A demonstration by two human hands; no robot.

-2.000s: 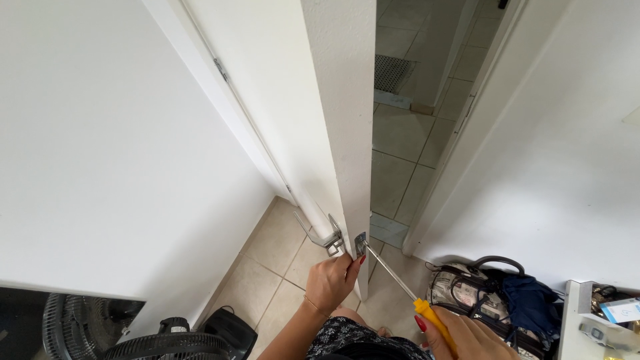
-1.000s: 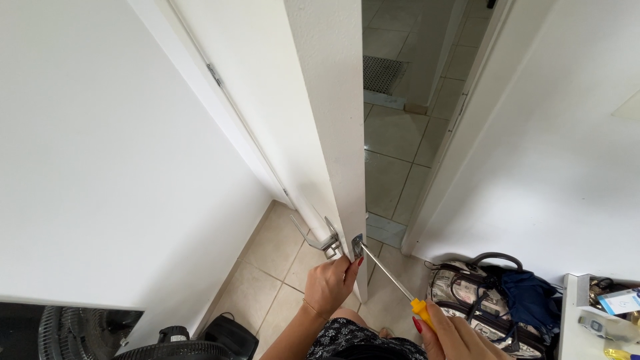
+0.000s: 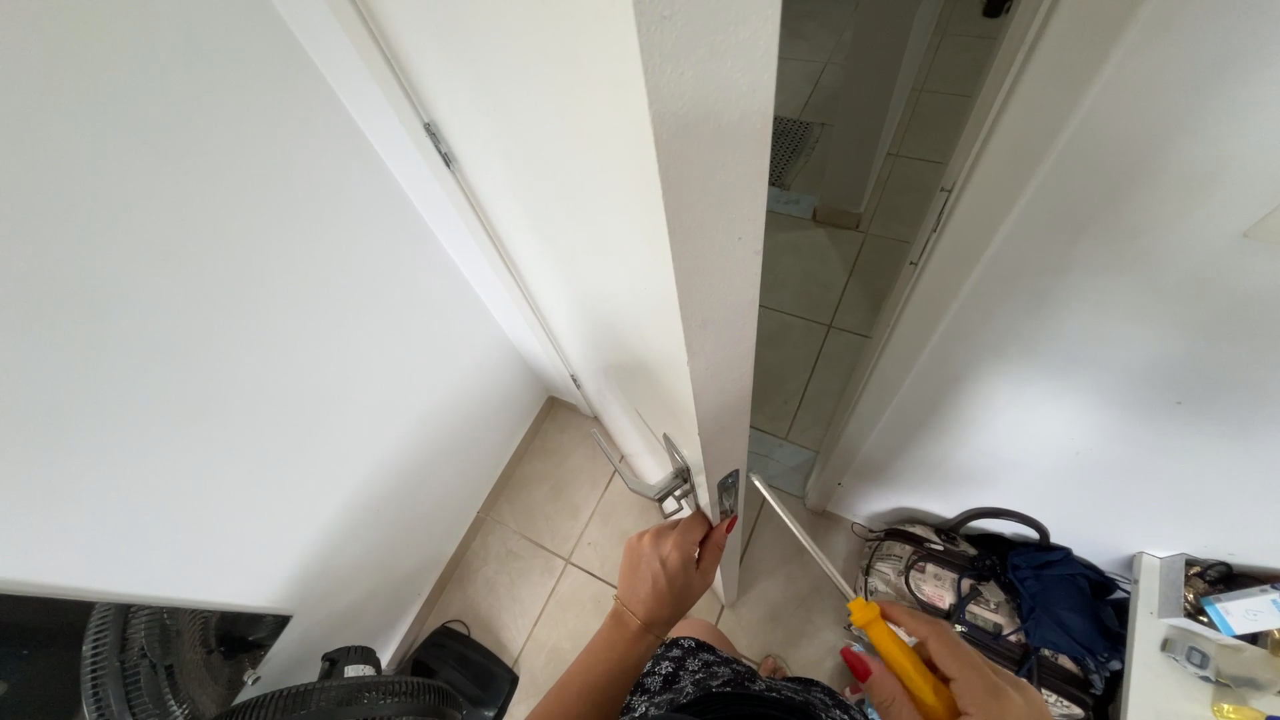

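A white door (image 3: pixel 715 250) stands ajar, its narrow edge facing me. Set in that edge is a metal lock plate (image 3: pixel 728 494), and a metal lever handle (image 3: pixel 650 480) sits on the door's left face. My left hand (image 3: pixel 672 570) is at the door edge just below the plate, thumb on the edge and fingers curled on the left face by the handle. In my right hand (image 3: pixel 935 665) is a screwdriver (image 3: pixel 890 650) with a yellow handle. Its long shaft points up and left, and the tip is a little to the right of the plate, apart from it.
A patterned bag (image 3: pixel 940 580) with dark blue cloth (image 3: pixel 1065 600) lies on the floor at right. Beside it stands a white drawer unit (image 3: pixel 1150 640) holding small items. A black fan (image 3: pixel 350 700) is at lower left. The door frame (image 3: pixel 930 250) rises to the right of the door.
The screwdriver's tip was at the lock plate in both earlier frames; it has come away to the right. My left hand remains by the plate.
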